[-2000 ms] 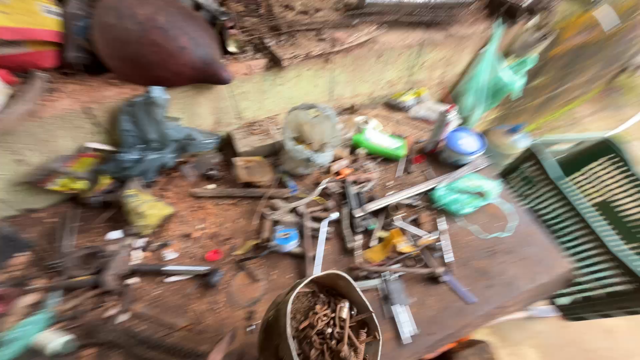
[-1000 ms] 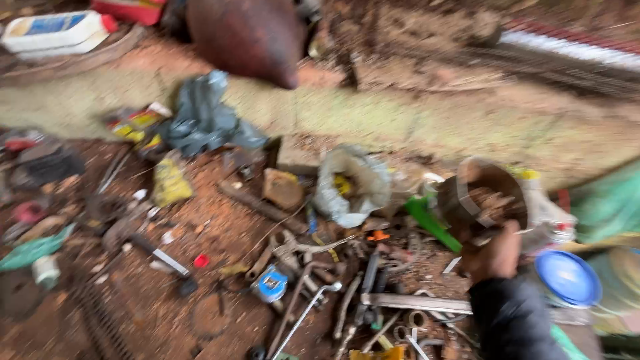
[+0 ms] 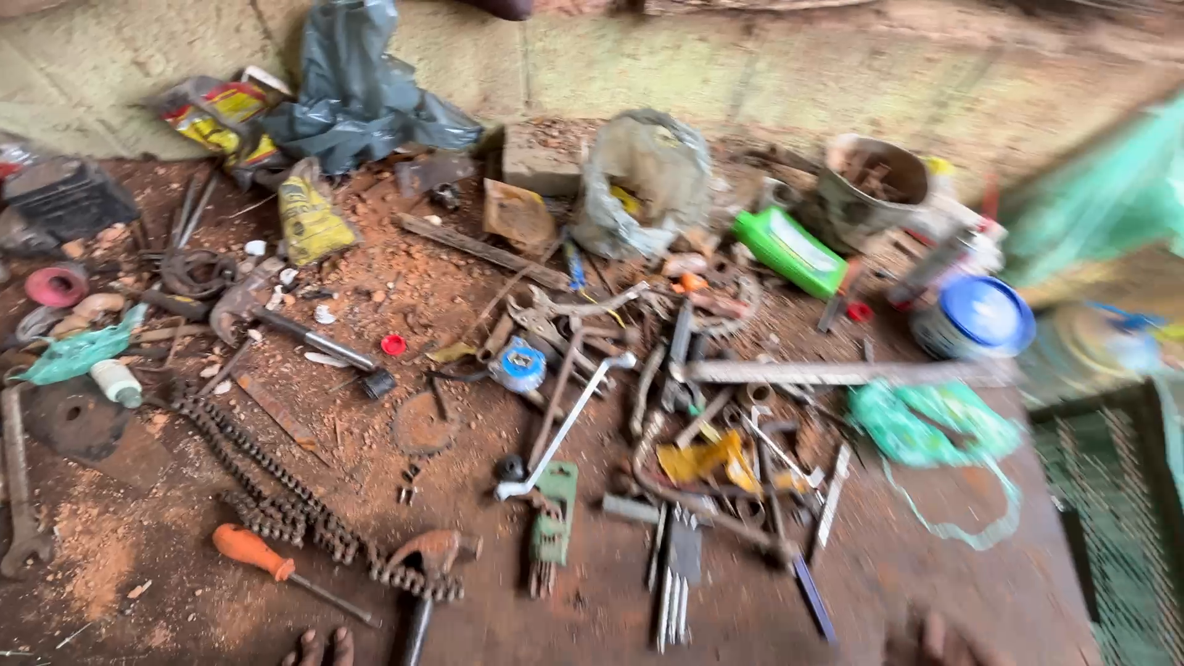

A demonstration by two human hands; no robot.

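Observation:
Two fingertips of my left hand (image 3: 319,646) show at the bottom edge, between an orange-handled screwdriver (image 3: 252,552) and a hammer (image 3: 435,552); the rest is out of view. My right hand (image 3: 934,640) is a blur at the bottom right, over the tabletop, right of a blue-purple strip (image 3: 814,599); I see nothing in it. A can of rusty metal bits (image 3: 856,208) stands upright at the back right, beside a green plastic bottle (image 3: 791,252). A silver bent wrench (image 3: 566,430) and a green holder of bits (image 3: 553,518) lie mid-table.
A roller chain (image 3: 296,499), a claw hammer (image 3: 314,338) and a blue tape measure (image 3: 520,365) lie among scattered tools. A clear plastic bag (image 3: 638,185) and a blue-lidded tub (image 3: 982,314) stand farther back. A green crate (image 3: 1119,490) is beyond the table's right edge.
The can of metal bits was in my right hand a second ago; it now stands at the back right, let go. That hand has come back toward the near edge. The view has shifted.

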